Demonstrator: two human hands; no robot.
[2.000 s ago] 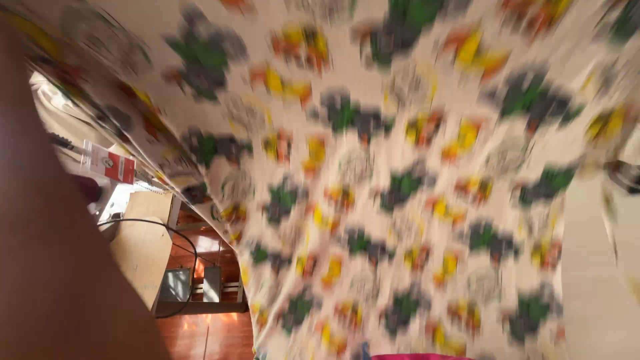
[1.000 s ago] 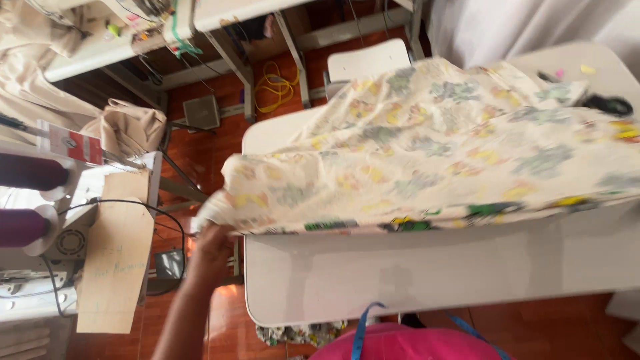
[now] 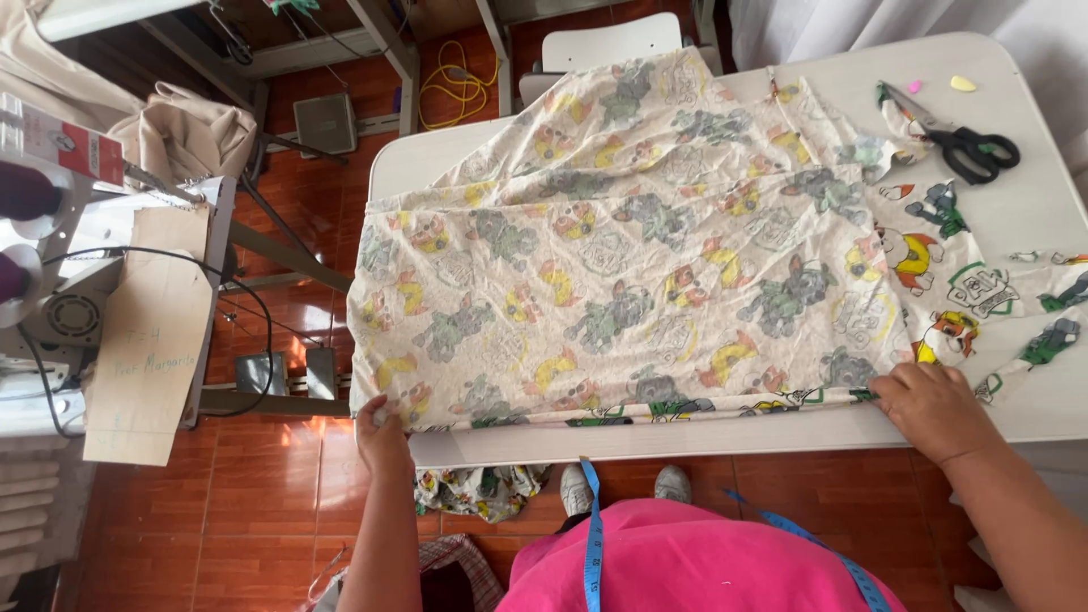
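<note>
A cartoon-printed fabric (image 3: 629, 297) lies spread over the white table (image 3: 663, 449), pale reverse side up, with a narrow strip of the brighter face showing along its near edge. My left hand (image 3: 384, 433) pinches its near left corner at the table's edge. At the near right part of the same edge, my right hand (image 3: 931, 408) grips the cloth between thumb and fingers. Brighter printed fabric pieces (image 3: 977, 280) lie to the right, beyond my right hand. Black-handled scissors (image 3: 973, 153) rest at the far right, their blades partly over a fabric scrap.
A blue measuring tape (image 3: 593, 535) hangs over my pink garment. At left stand a machine with thread cones (image 3: 21, 200) and a paper pattern (image 3: 153, 340) bearing writing. A white chair (image 3: 612, 42) stands behind the table. Printed cloth (image 3: 484, 491) lies on the floor below.
The fabric, raised across the view two seconds ago, now lies flatter and wider on the table. My right hand has come into view at its near edge; my left hand still holds the left corner.
</note>
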